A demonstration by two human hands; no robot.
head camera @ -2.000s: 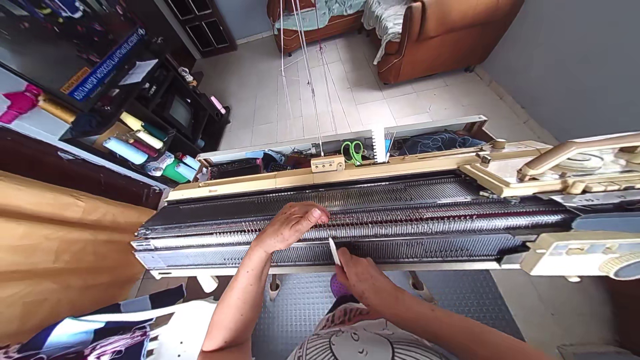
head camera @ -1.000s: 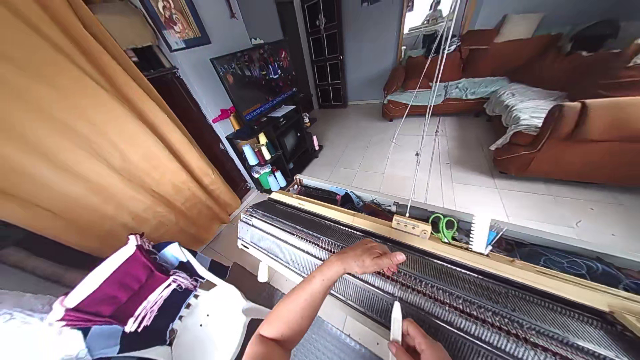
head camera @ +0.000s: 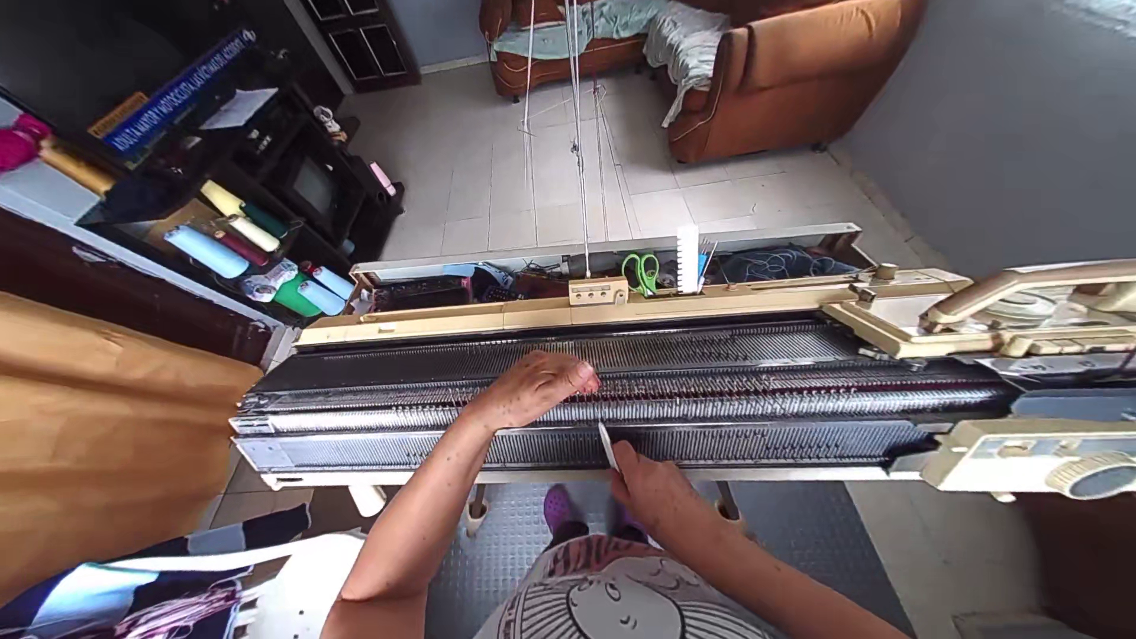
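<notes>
A double-bed knitting machine (head camera: 355, 368) stretches across the view with its rows of needles. My left hand (head camera: 537, 388) rests over the needles near the middle, fingers bent down; whether it pinches anything is hidden. In my right hand (head camera: 652, 484) is a slim white tool (head camera: 608, 446), its tip pointing up at the front bed's needles. Dark red yarn (head camera: 657, 389) lies along the gap between the beds, right of my left hand. The main carriage (head camera: 1021, 311) and the front-bed carriage (head camera: 1038, 457) sit at the right end.
Behind the beds, a trough (head camera: 754, 232) holds green-handled scissors (head camera: 641, 272), a white comb-like strip (head camera: 688, 259) and cords. Yarn strands hang above the cream tension block (head camera: 597, 291). Yarn cones (head camera: 206, 251) stand at left. A white chair (head camera: 311, 586) with knitted pieces is at lower left.
The view has swung left toward the curtain and back again. Both hands stay near the middle of the beds, and my right hand still holds the white tool.
</notes>
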